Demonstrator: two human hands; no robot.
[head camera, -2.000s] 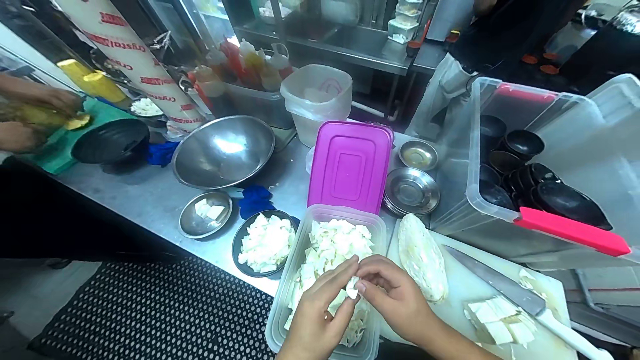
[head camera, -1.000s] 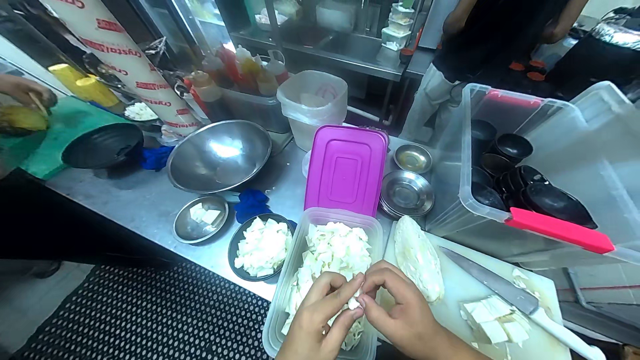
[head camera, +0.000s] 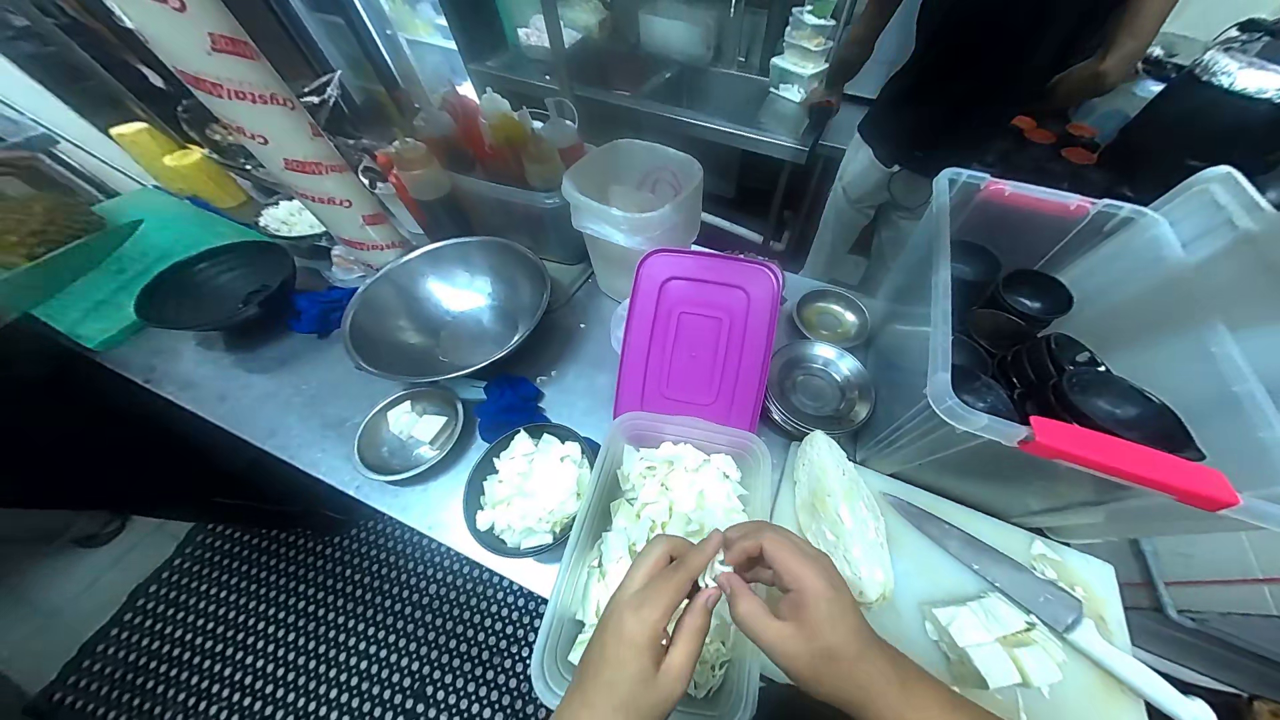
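Above a clear plastic tub (head camera: 765, 480) of chopped white cabbage (head camera: 675, 490), my left hand (head camera: 655, 620) and my right hand (head camera: 795, 605) meet, both pinching one small white cabbage piece (head camera: 715, 570). Left of the tub, a black bowl (head camera: 475, 500) holds more white pieces. Behind it stands a purple plastic lid (head camera: 700, 335). On the white cutting board (head camera: 910, 640) at the right lie a cabbage section (head camera: 840, 520), a white-handled kitchen knife (head camera: 985, 565) and cut white blocks (head camera: 995, 640).
A large steel bowl (head camera: 450, 310) and a small steel bowl (head camera: 410, 450) are on the left of the counter. Steel dishes (head camera: 820, 388) stand right of the lid. A clear bin (head camera: 940, 290) holds black bowls. Across the aisle stands a person (head camera: 1000, 90).
Both hands stay together over the tub. At the far left, the hand of another person seen earlier is out of view, and a green-edged thing with brownish contents now shows there.
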